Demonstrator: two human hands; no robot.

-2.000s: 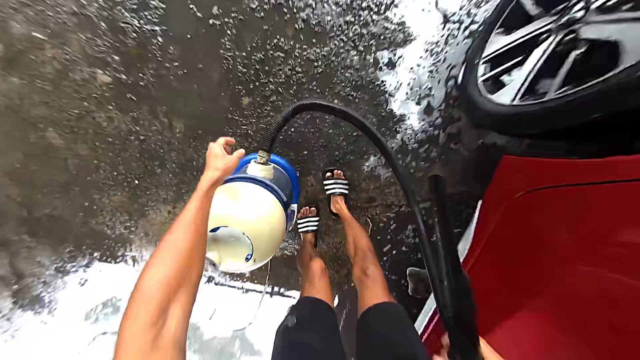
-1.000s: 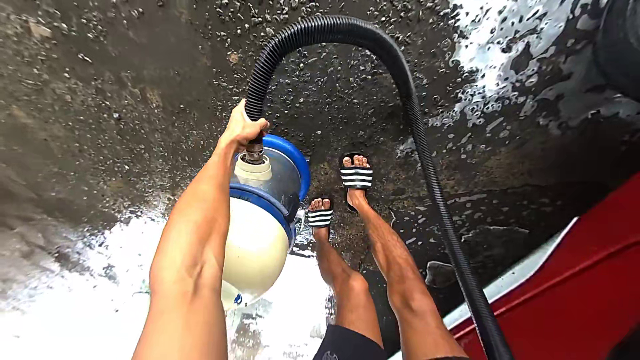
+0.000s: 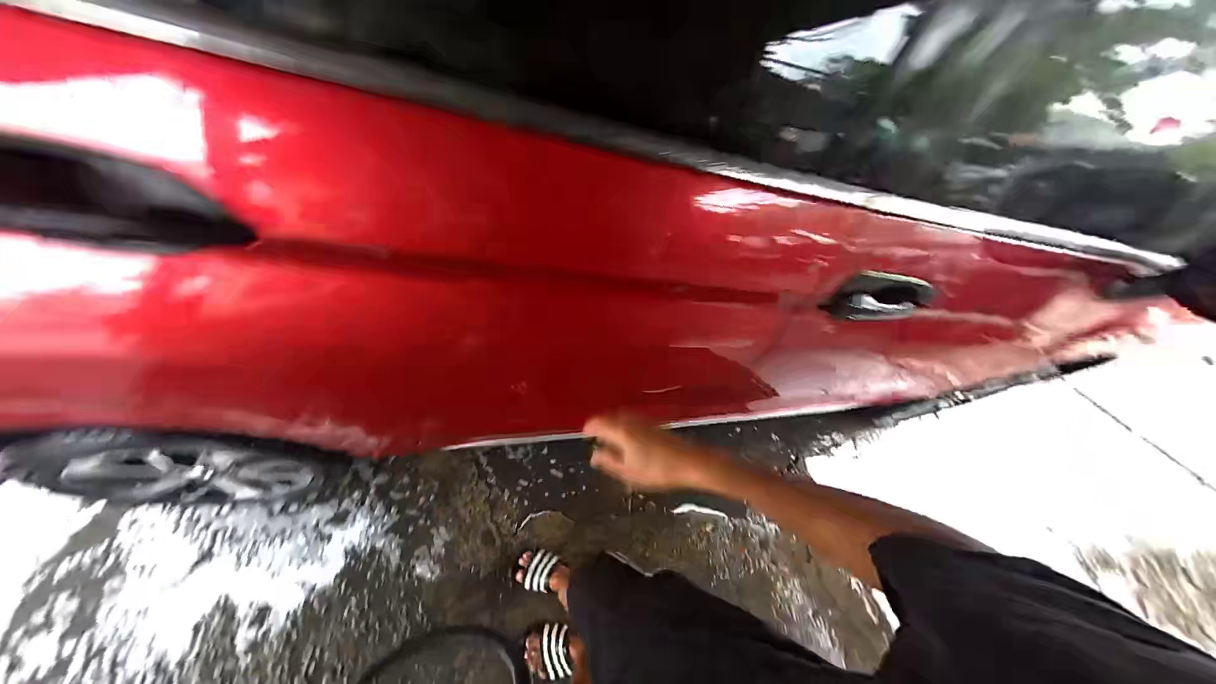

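My right hand (image 3: 632, 454) is blurred, its fingers loosely curled, low beside the lower edge of a red car (image 3: 532, 351). No object shows in it, though the blur hides its exact grip. My left hand is out of view. Behind the right hand, the forearm runs into a black sleeve. A door handle (image 3: 879, 296) sits on the car's side, above and to the right of the hand. At the bottom edge curves part of a black hose (image 3: 446, 635). The vacuum-like tank is not in view.
A car wheel (image 3: 190, 472) stands at the left. Wet ground with white foam or glare (image 3: 218, 560) lies below the car. My feet in striped sandals (image 3: 540, 572) are at the bottom centre. Dark window glass (image 3: 950, 123) reflects trees at the top right.
The view has swung strongly to the car's side. My left hand, earlier gripping the hose at the blue and cream tank, has left the view with the tank. My right hand has come into view.
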